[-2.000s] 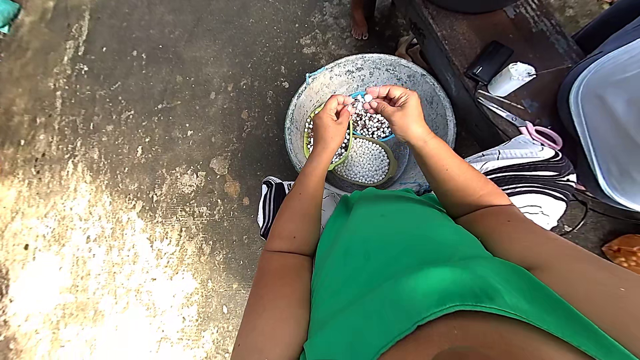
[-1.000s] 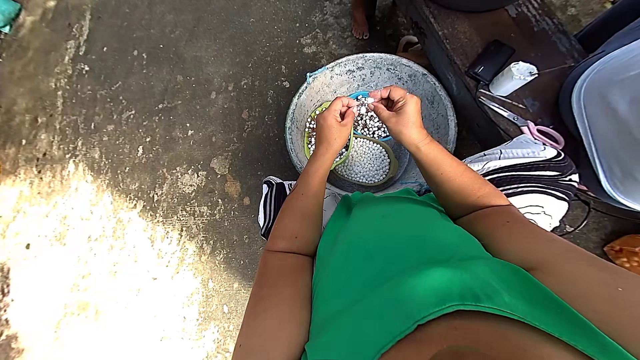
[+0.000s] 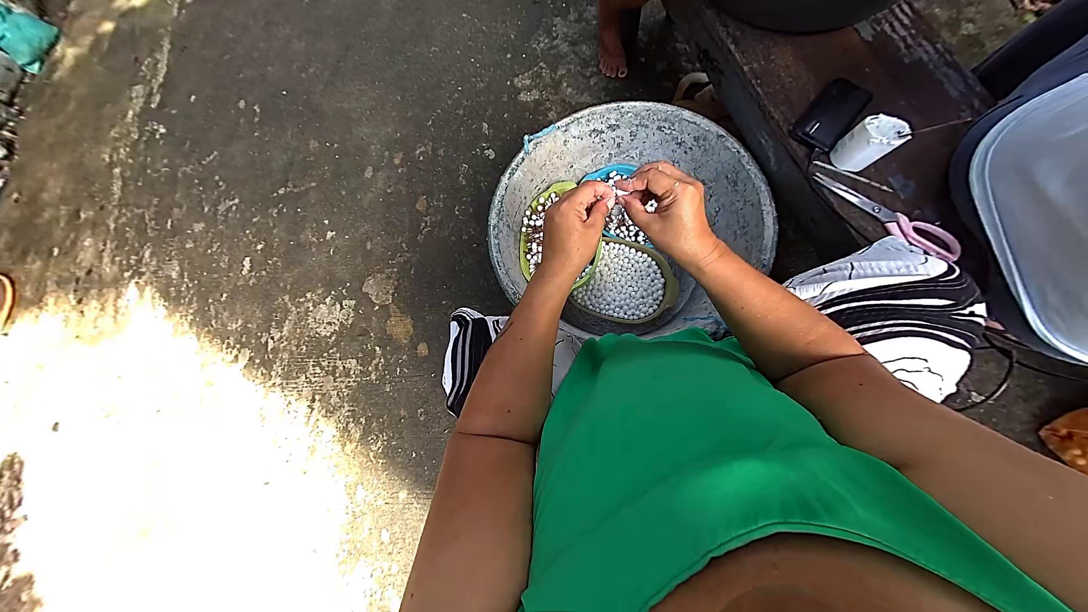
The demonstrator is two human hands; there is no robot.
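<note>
A large round metal basin (image 3: 705, 144) rests at my lap. Inside it are a lime-green bowl (image 3: 525, 246) and a blue bowl (image 3: 614, 170), both with white and dark small pieces, and an olive oval bowl (image 3: 673, 285) full of white beads (image 3: 625, 285). Over these bowls my left hand (image 3: 578, 223) and my right hand (image 3: 669, 208) meet, fingertips pinched close together. Between them is a small white piece (image 3: 619, 194), too small to name; both hands seem to grip it.
On a dark wooden bench (image 3: 765, 76) at the right lie a black phone-like device (image 3: 831, 113), a white cylinder (image 3: 869, 143) and pink-handled scissors (image 3: 922, 234). A clear plastic lid or tub (image 3: 1041, 204) stands beyond. Another person's bare foot (image 3: 612, 59) is behind the basin.
Both hands stay together over the bowls, with small shifts of the fingers. The basin, the bowls and the things on the bench have not plainly moved.
</note>
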